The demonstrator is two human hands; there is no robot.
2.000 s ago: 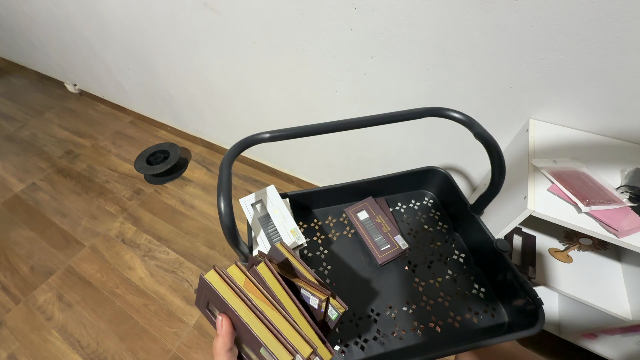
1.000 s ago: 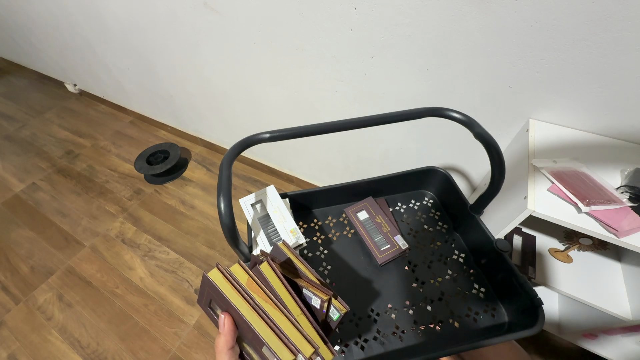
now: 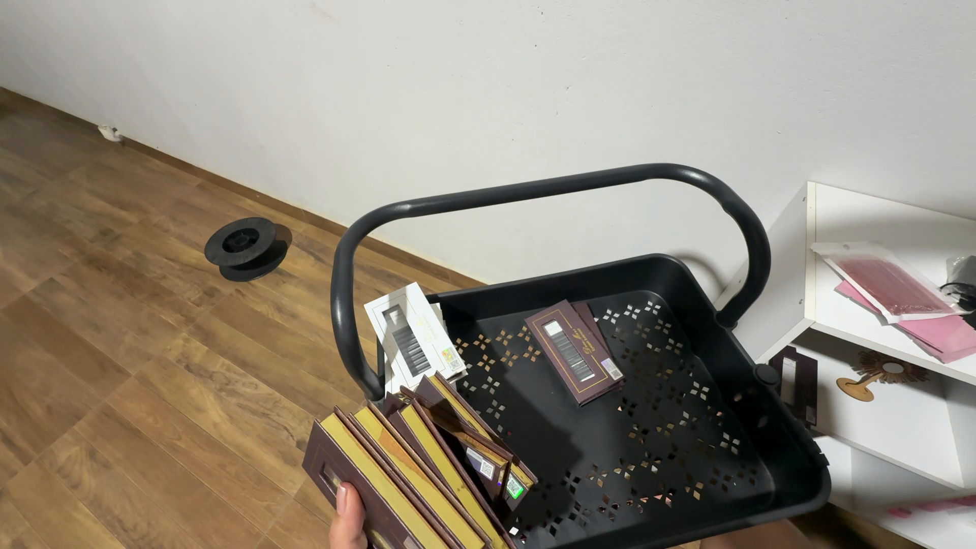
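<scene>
My left hand [image 3: 348, 520], of which a thumb shows at the bottom edge, grips several dark maroon and gold flat boxes [image 3: 396, 476] over the near left corner of a black plastic tray with a tall tubular handle [image 3: 534, 189]. More maroon boxes with windows [image 3: 576, 351] lie inside the tray near its far side. White boxes of the same kind [image 3: 415, 335] lean at its left corner. My right hand [image 3: 762, 535] shows only as a bit of skin below the tray's near right edge; its fingers are hidden.
A black empty spool [image 3: 242, 242] lies on the wood-look floor at left. A white shelf unit [image 3: 884, 202] stands at right against the wall, holding pink packets [image 3: 888, 282], a maroon box [image 3: 797, 385] and a sunburst-shaped ornament on a round base [image 3: 855, 389].
</scene>
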